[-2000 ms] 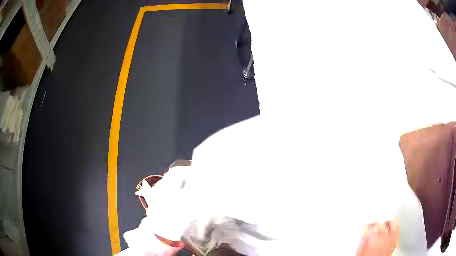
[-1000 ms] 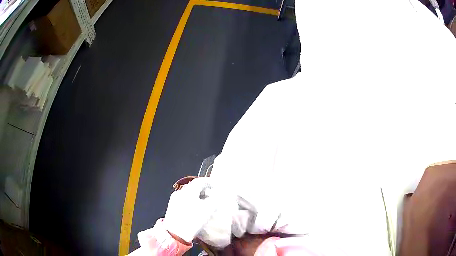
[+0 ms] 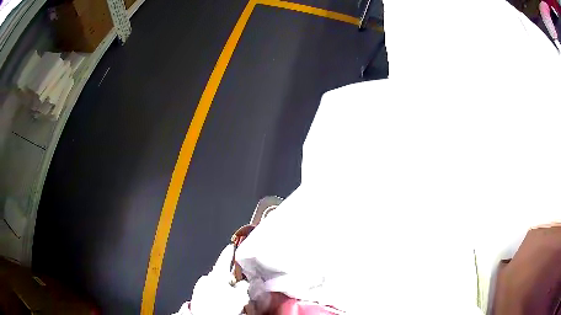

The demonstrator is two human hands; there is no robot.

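Observation:
A large white sheet of stuffing paper (image 3: 350, 141) spreads over the table's left edge and merges with the white tabletop. Its lower part is crumpled in the mouth of a brown handbag (image 3: 241, 234), of which only a bit of rim shows at the bottom. My left hand (image 3: 218, 290), in a white glove, holds the bag's near left rim. My right hand (image 3: 264, 303), bare with a pink sleeve, is at the crumpled paper, low in the picture; its fingers are hidden.
A brown bag (image 3: 534, 274) lies on the table at the lower right. A grey rounded support (image 3: 266, 206) shows behind the bag. The dark floor with a yellow line (image 3: 184, 157) is on the left, beside shelving with a carton (image 3: 86, 23) and white stacks (image 3: 52, 80).
My right hand has moved from the right side of the table to the bag mouth beside my left hand. The paper's outline over the floor has shifted, and the view has turned.

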